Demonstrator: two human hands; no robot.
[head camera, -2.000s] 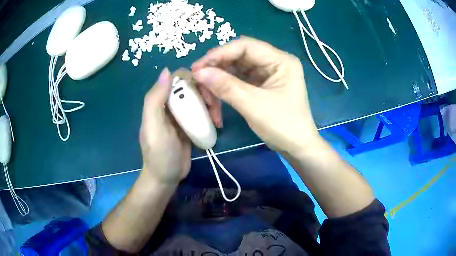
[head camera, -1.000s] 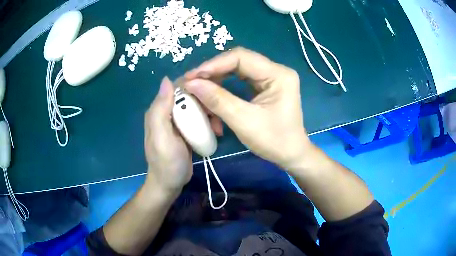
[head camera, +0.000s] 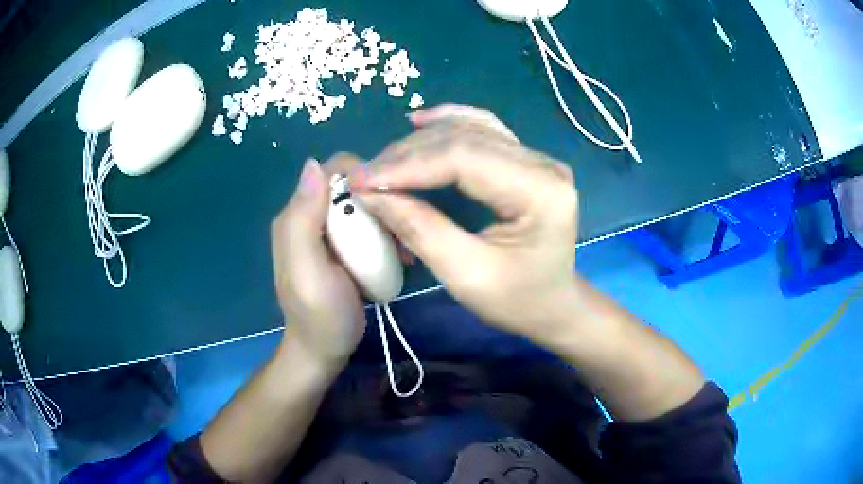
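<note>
My left hand (head camera: 316, 279) holds a white egg-shaped device (head camera: 364, 253), its narrow end with a dark slot and a small dark round hole facing up. A white cord loop (head camera: 401, 364) hangs from its lower end, over the table edge. A tiny white plug (head camera: 339, 182) shows at the top end, beside the slot; whether it is seated I cannot tell. My right hand (head camera: 473, 213) is at that end, thumb and forefinger close together. A small pale bit seems to show between their tips, but it is blurred. A loose heap of white plugs (head camera: 308, 66) lies beyond my hands.
Two white devices (head camera: 159, 118) with cords lie at left on the dark green table (head camera: 218, 293). More lie at the far left edge (head camera: 10, 288). Another device (head camera: 526, 8) with a long cord loop is beyond my right hand. A white sheet (head camera: 823, 71) is at far right. Blue stools (head camera: 729, 241) stand beyond the edge.
My right thumb and forefinger tips have drawn slightly away from the device's top end, which is now more exposed. The device stays in my left hand. The table scene has shifted slightly left and down in view.
</note>
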